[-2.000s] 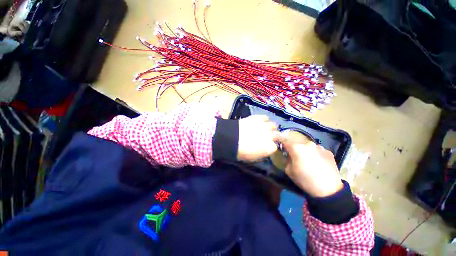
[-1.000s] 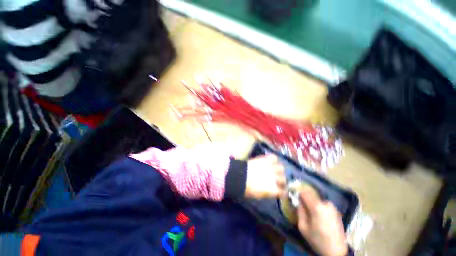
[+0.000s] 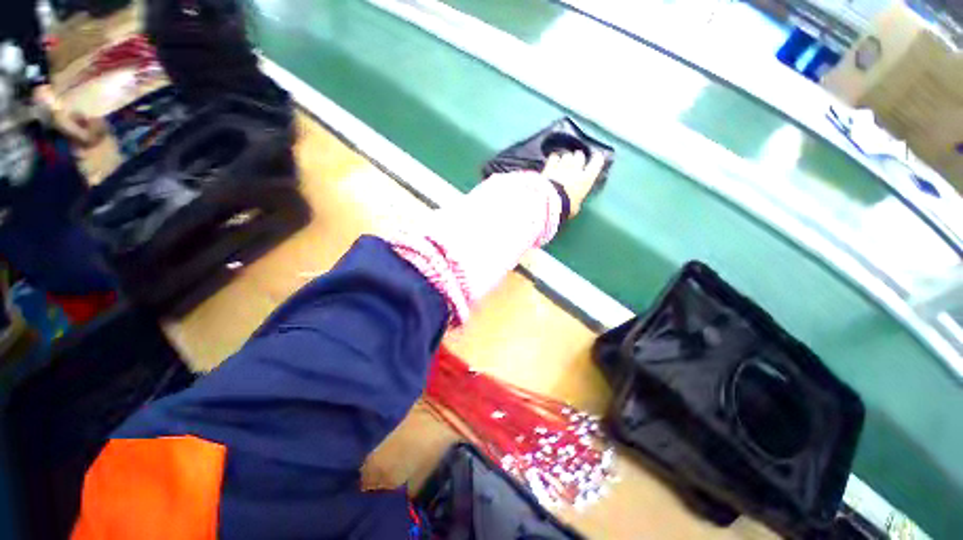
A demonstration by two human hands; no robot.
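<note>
My left hand (image 3: 573,177) is at the end of my stretched arm over the green conveyor. Its fingers are at the round opening of a black speaker housing (image 3: 525,154) and grip it there; the fingertips are partly hidden. My right hand is not in view. Another black housing (image 3: 475,500) lies on the tan bench at the bottom edge, cut off by the frame and partly hidden by my sleeve. The red wire bundle (image 3: 491,406) with white plug ends lies beside it, its far part under my arm.
Stacked black housings (image 3: 686,417) with a round hole stand at the right, by the conveyor rail (image 3: 579,296). More black housings (image 3: 201,211) stand at the left. Beyond them are a neighbouring worker's hand and another red wire heap (image 3: 121,61). Cardboard boxes (image 3: 908,74) are at the top right.
The view has swung up towards the conveyor. My left hand has left the housing on the bench and reached out to one on the conveyor. My right hand has gone out of view.
</note>
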